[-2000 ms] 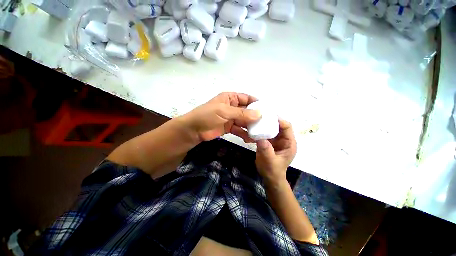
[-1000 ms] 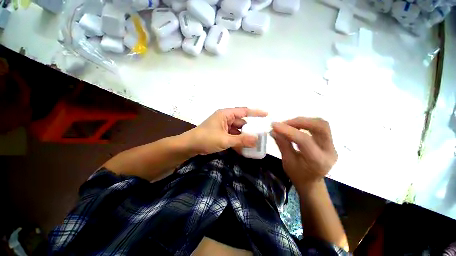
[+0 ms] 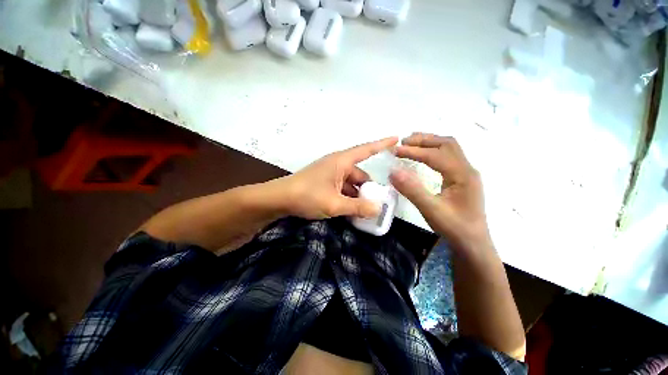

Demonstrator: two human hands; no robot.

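Note:
A white plastic case (image 3: 375, 217) with a short grey bar on one face is held at the bench's front edge. My left hand (image 3: 333, 184) grips it, thumb on its face and curled fingers behind; the index finger points out to the right. My right hand (image 3: 443, 179) is just to the right, with its fingertips close to my left index fingertip. A pale, see-through piece (image 3: 381, 162) shows between the two hands above the case; whether it is film or a strip, and which hand holds it, is not clear.
More white cases (image 3: 322, 32) lie at the far edge. A clear bag of cases (image 3: 155, 36) with a yellow strip (image 3: 198, 28) is far left. Blue-marked cases (image 3: 614, 11) are far right, near white flat strips (image 3: 557, 47). An orange stool (image 3: 110, 161) stands below left.
My left index finger has stretched out and up. My right hand has moved slightly up. The pale piece now shows between the hands. The bench items sit higher in the view.

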